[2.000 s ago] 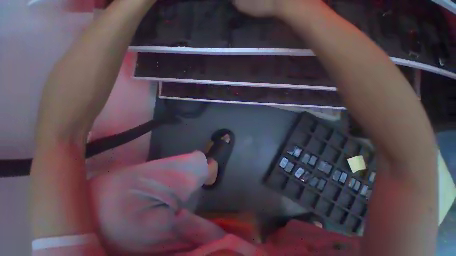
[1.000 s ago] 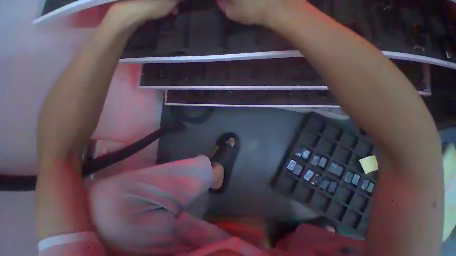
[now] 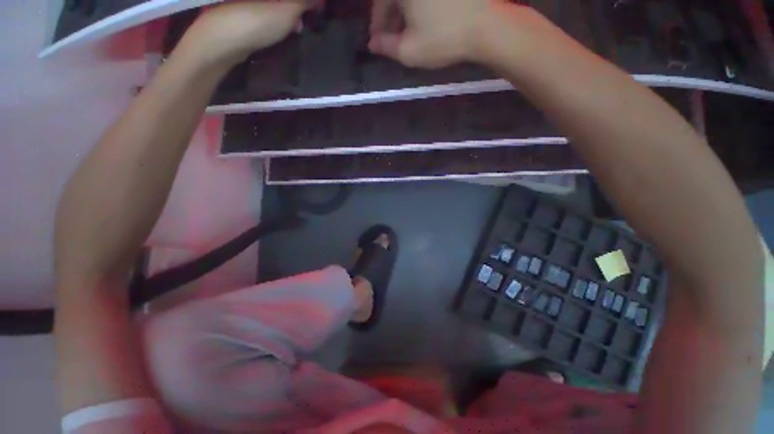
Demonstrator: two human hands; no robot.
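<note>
My left hand (image 3: 265, 25) is at the top edge over the dark rack shelf (image 3: 339, 63), partly cut off, its fingertips against the dark shelf. My right hand (image 3: 424, 32) is over the same shelf to its right, fingers curled and pointing left. I cannot tell whether either hand holds a small device. The compartment tray (image 3: 530, 332) lies on the floor at the lower right. Small devices (image 3: 557, 275) with silvery faces lie in its middle pockets. A pale yellow sticky note (image 3: 612, 264) lies on the tray.
Two lower shelves (image 3: 407, 163) with pale edges are tiered below the top one. A black cable (image 3: 208, 258) runs along the pale panel (image 3: 191, 203) at the left. My sandalled foot (image 3: 372, 271) is on the grey floor left of the tray.
My right hand, at the top edge before, has come down and shows more fully. My left hand, out of view at first, now shows at the top. The view has shifted slightly.
</note>
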